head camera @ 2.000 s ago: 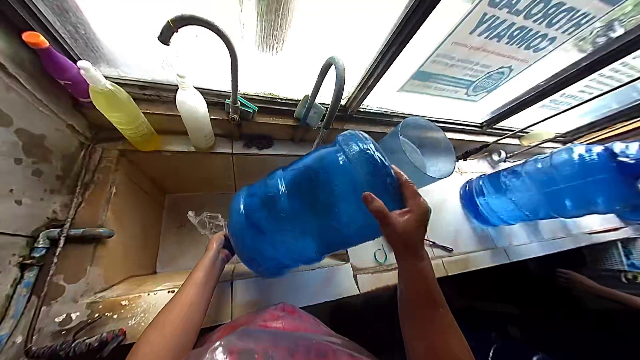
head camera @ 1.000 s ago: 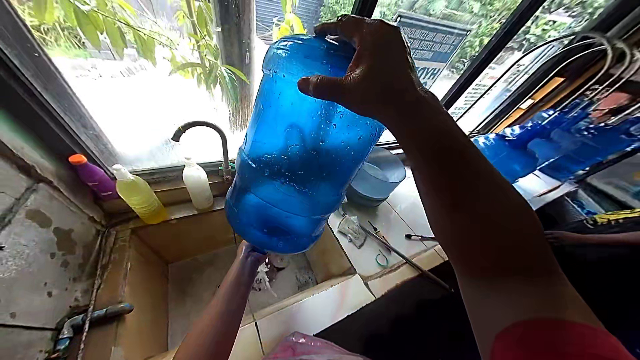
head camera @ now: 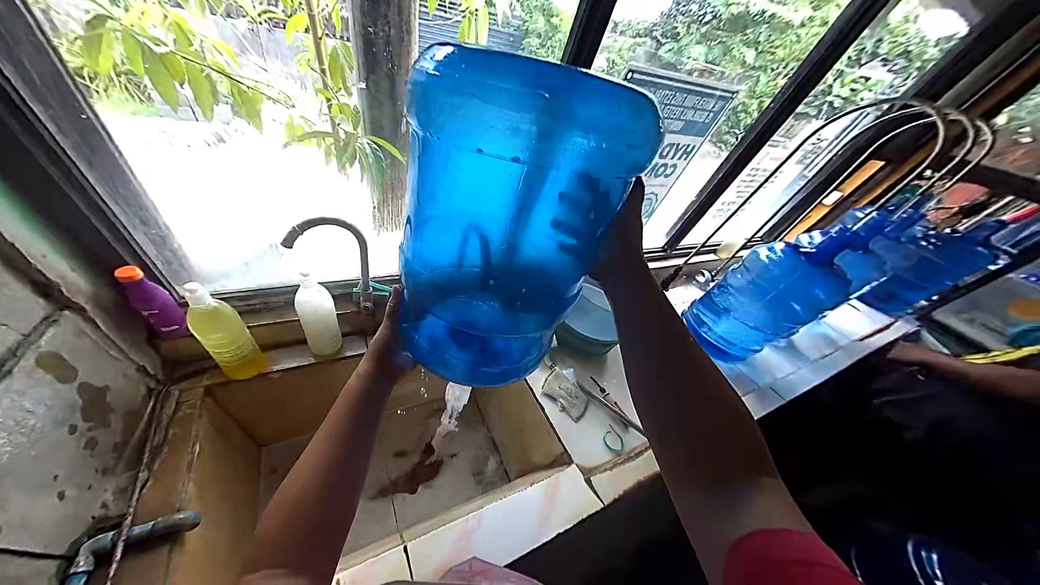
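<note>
A large blue plastic water jug [head camera: 520, 211] is held upside down over the tiled sink [head camera: 520, 520]. Water [head camera: 452, 410] pours from under it into the basin. My left hand [head camera: 388, 345] presses against the jug's lower left side. On the upper right side, my right hand [head camera: 621, 236] grips the jug, its fingers partly seen through the blue plastic. The jug's mouth is hidden beneath its body.
Purple [head camera: 154, 302], yellow [head camera: 223, 329] and white [head camera: 317, 317] bottles stand on the left ledge beside a curved faucet [head camera: 363, 252]. A basin [head camera: 589, 321] and a packet [head camera: 565, 392] sit right of the sink. Farther right are blue jugs [head camera: 764, 292] and another person's arm [head camera: 951, 366].
Two seconds ago the jug was lying nearly sideways; it is now inverted, with water running out. My left hand has moved from the neck end to the jug's side. The view has tilted up.
</note>
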